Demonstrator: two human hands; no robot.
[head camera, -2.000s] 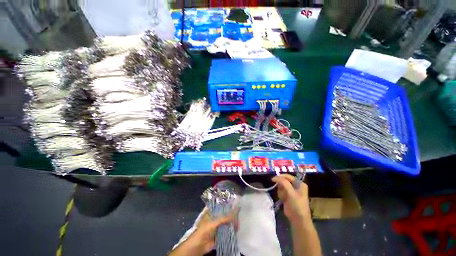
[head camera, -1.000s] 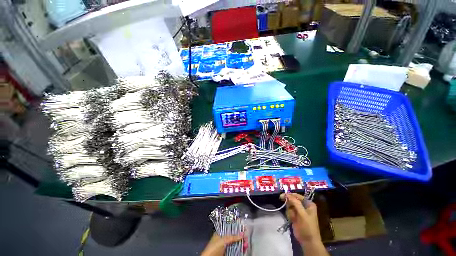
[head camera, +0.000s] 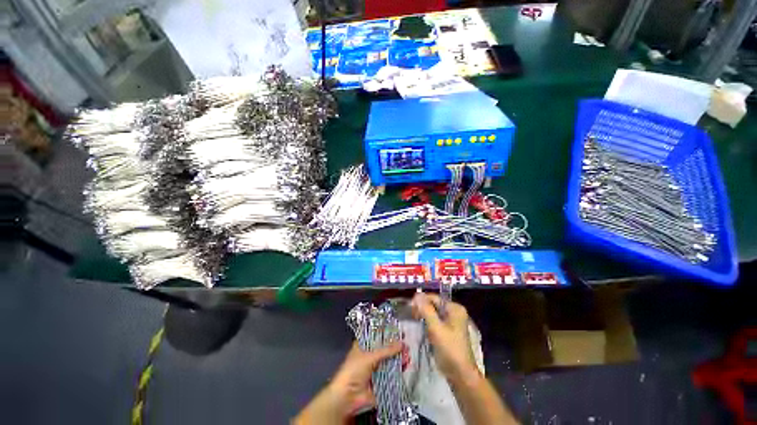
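Observation:
My left hand (head camera: 362, 373) is closed around a bundle of thin grey cables (head camera: 390, 365) with silvery ends, held over the lap. My right hand (head camera: 444, 332) is just right of the bundle's top, below the fixture, with thin grey cables in its fingers; how many is too blurred to tell. The long blue test fixture (head camera: 344, 267) with red-and-white blocks (head camera: 495, 271) lies along the bench edge. No cable arc spans its blocks. The blue tester (head camera: 440, 120) with a lit screen stands behind it.
Large stacks of white cable bundles (head camera: 232, 187) lie at left. A small pile of white cables (head camera: 347, 203) lies beside the tester. Tester leads and loose cables (head camera: 473, 228) lie before it. A blue basket (head camera: 722, 207) of grey cables stands at right. A cardboard box (head camera: 578, 347) is under the bench.
My right hand has moved left, away from the right-hand blocks, towards the bundle. The white cable arc at the fixture no longer shows there. The camera view has shifted.

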